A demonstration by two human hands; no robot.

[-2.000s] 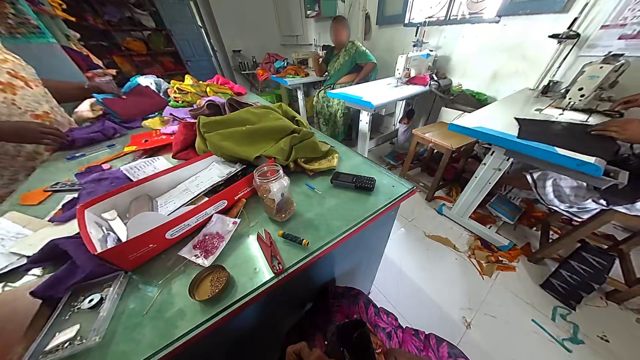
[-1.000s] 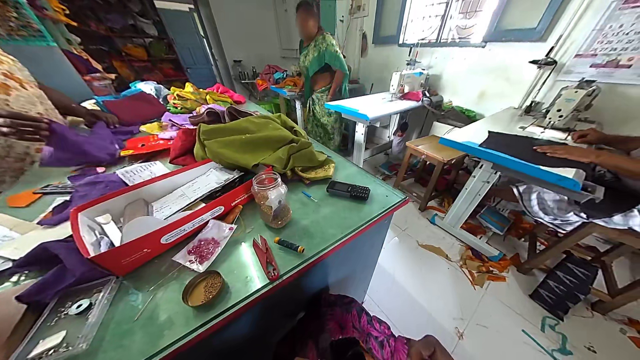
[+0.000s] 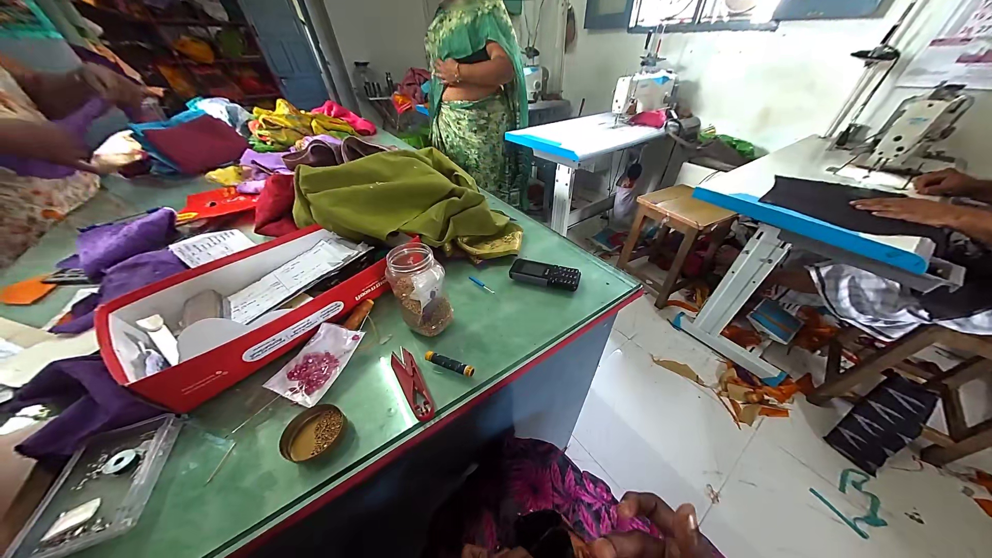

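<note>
At the bottom edge, low over a magenta and black patterned cloth (image 3: 573,480), my right hand (image 3: 659,531) shows with fingers bent near a small dark piece (image 3: 542,531); whether it grips it is unclear. Of my left hand (image 3: 496,552) only fingertips show beside that piece. On the green glass-topped table (image 3: 504,341) above them lie red thread snips (image 3: 412,385), a dark thread spool (image 3: 449,363), a jar lid of gold beads (image 3: 314,434), a plastic packet of pink beads (image 3: 314,368) and a clear jar of beads (image 3: 420,291).
A red box (image 3: 232,353) holds papers. Olive cloth (image 3: 387,194), a keypad phone (image 3: 545,274) and a clear case (image 3: 97,488) share the table. One person stands behind; another handles purple cloth at left. At right, a co-worker's hands rest on black fabric (image 3: 837,203) by a sewing machine (image 3: 914,128).
The person at the back, seated two seconds ago, now stands with arms folded in front. My right hand shows more fully at the bottom edge than before.
</note>
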